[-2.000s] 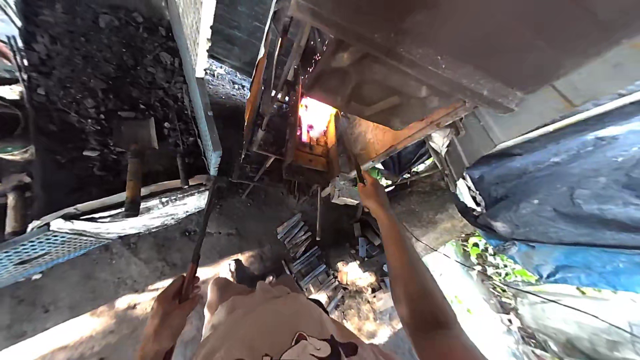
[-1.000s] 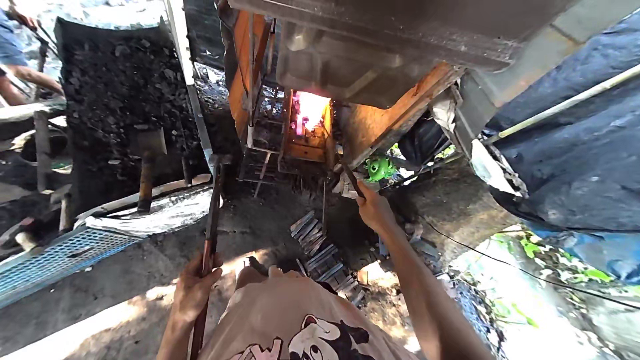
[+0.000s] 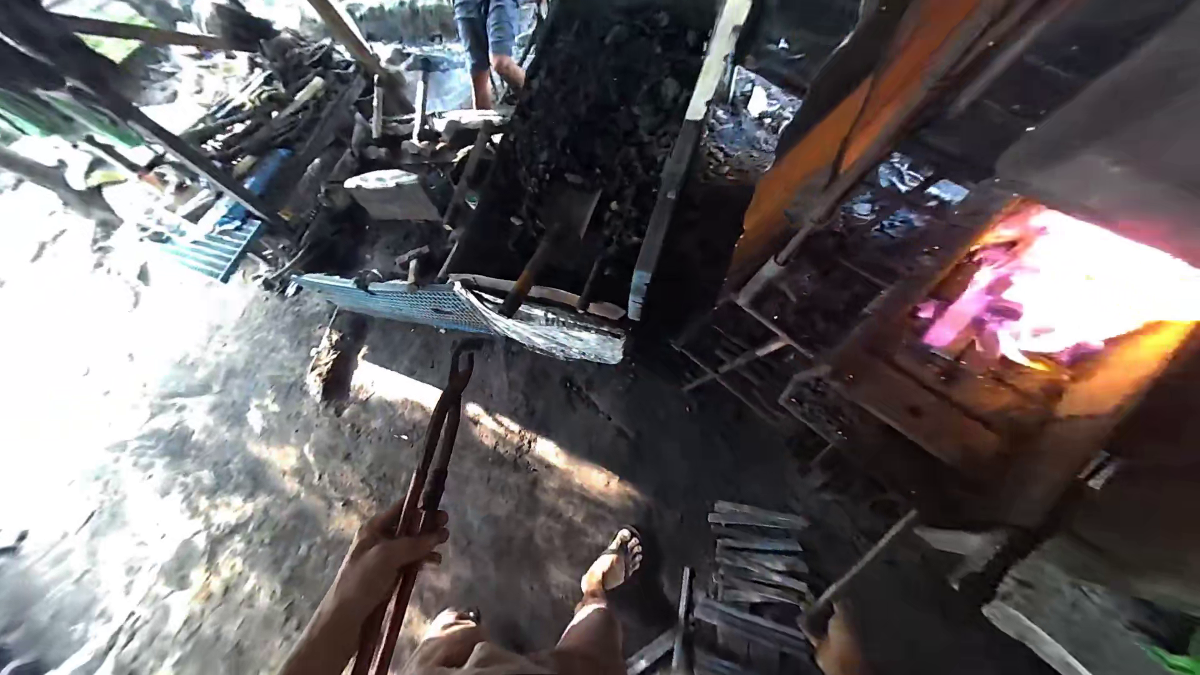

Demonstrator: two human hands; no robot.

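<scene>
My left hand is closed around the long handles of metal tongs, low at the left. The tongs point away from me, and their jaws lie near the blue mesh edge of the charcoal bin. At the bottom right, my right hand is partly cut off and blurred, closed on a thin metal rod. The rod slants up toward the forge. Bright flames burn in the forge opening at the right. Flat metal bars lie on the ground beside my right hand.
A bin of charcoal stands ahead, with a shovel in it. Blue mesh edges its near side. A metal rack stands left of the forge. Scrap wood is piled at the upper left. A person's legs show beyond.
The view has swung left, so the forge now sits at the right. My left hand still holds the tongs. My right hand now appears low at the frame's bottom edge.
</scene>
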